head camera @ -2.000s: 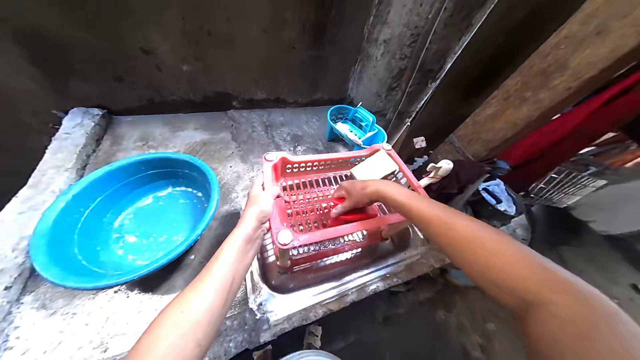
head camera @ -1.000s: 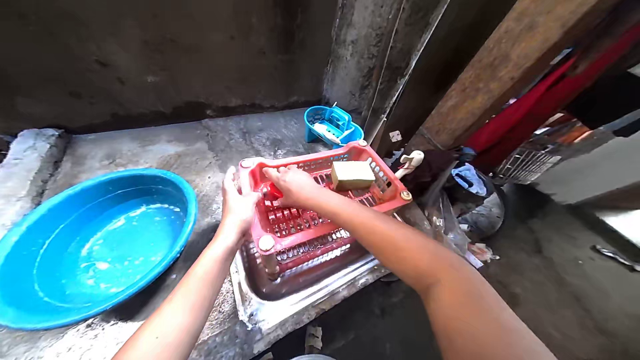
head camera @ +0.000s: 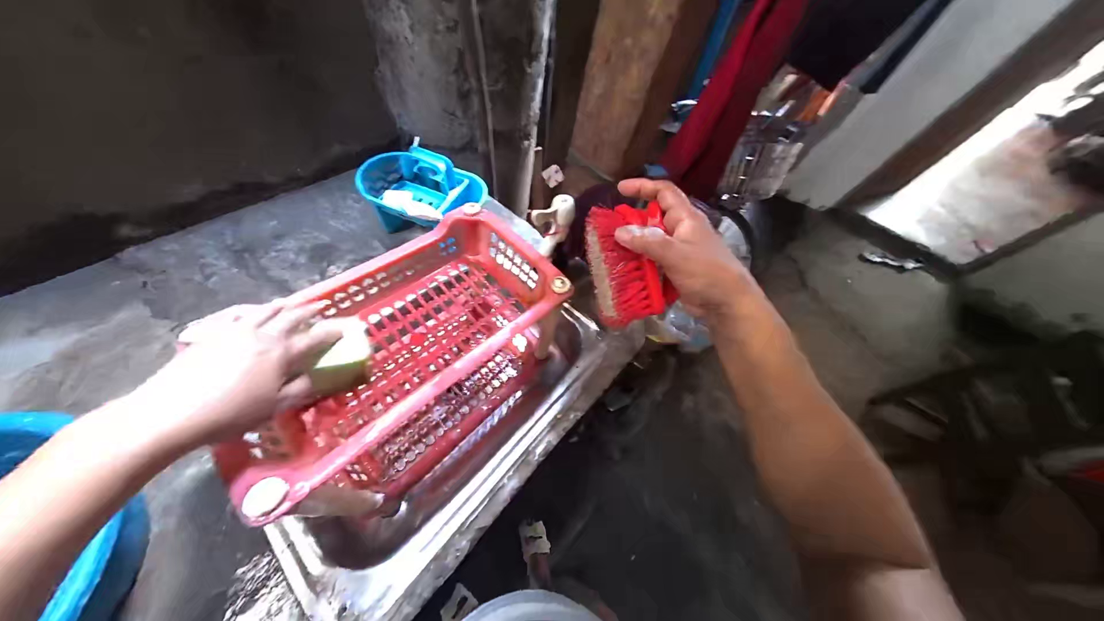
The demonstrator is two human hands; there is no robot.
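A red plastic basket (head camera: 414, 345) with slotted sides rests at a slant over a stainless steel sink (head camera: 483, 509). My left hand (head camera: 259, 362) is at the basket's left end, its fingers around a yellowish-green block (head camera: 343, 358), perhaps a sponge or bar soap. To the right of the basket, my right hand (head camera: 681, 250) holds a red scrub brush (head camera: 630, 267) in the air, its bristles turned to the left.
A blue plastic caddy (head camera: 423, 185) with a white item stands behind the basket. A faucet (head camera: 556, 216) is at the sink's back right. The rim of a blue basin (head camera: 116, 552) shows at lower left, and a pale round container (head camera: 530, 608) at the bottom.
My right hand has moved out of the basket to the right with the brush. The block lay in the basket and is now in my left hand. The view has swung right.
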